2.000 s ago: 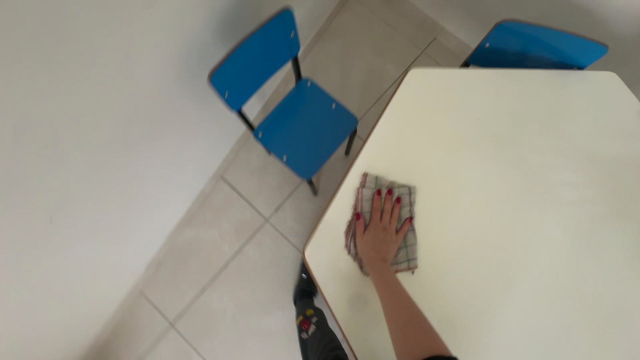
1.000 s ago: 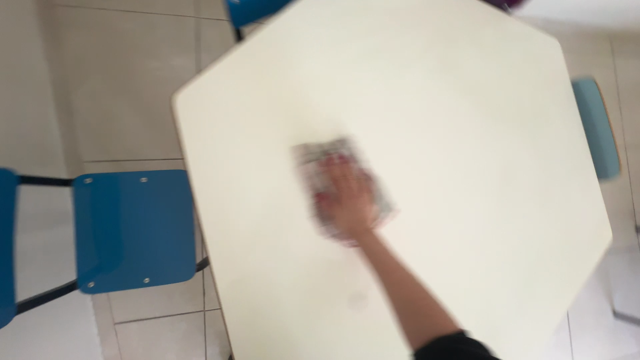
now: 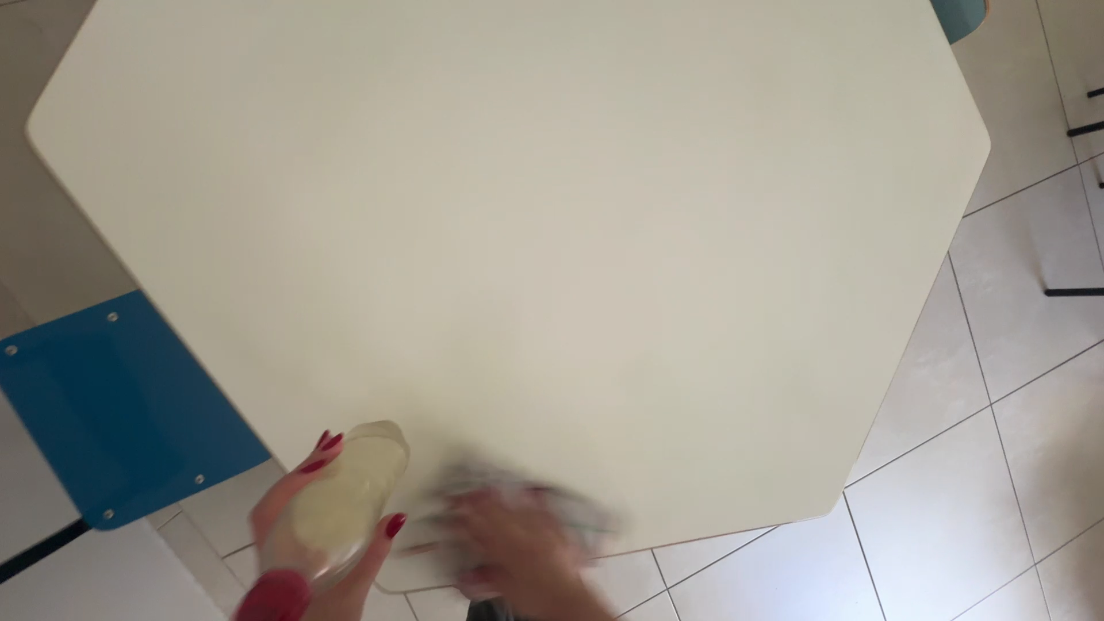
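My left hand (image 3: 323, 535) is wrapped around a clear plastic bottle (image 3: 349, 487) that shows pale yellow, tilted over the lower left edge of the white table (image 3: 561, 259). Part of the bottle has a red piece at its lower end, near my wrist. Just right of it, my right hand (image 3: 517, 535) presses a checked cloth (image 3: 586, 509) on the tabletop close to the near edge. Both the right hand and the cloth are blurred, so the finger positions are unclear.
A blue chair seat (image 3: 129, 414) sits against the table's left side. Part of a teal chair (image 3: 962, 17) shows at the upper right. Black metal legs (image 3: 1074, 292) stand at the right over the tiled floor (image 3: 931, 483).
The right hand and cloth have moved from the middle of the tabletop to its near edge. My left hand with the bottle has come into view. The view has shifted a lot.
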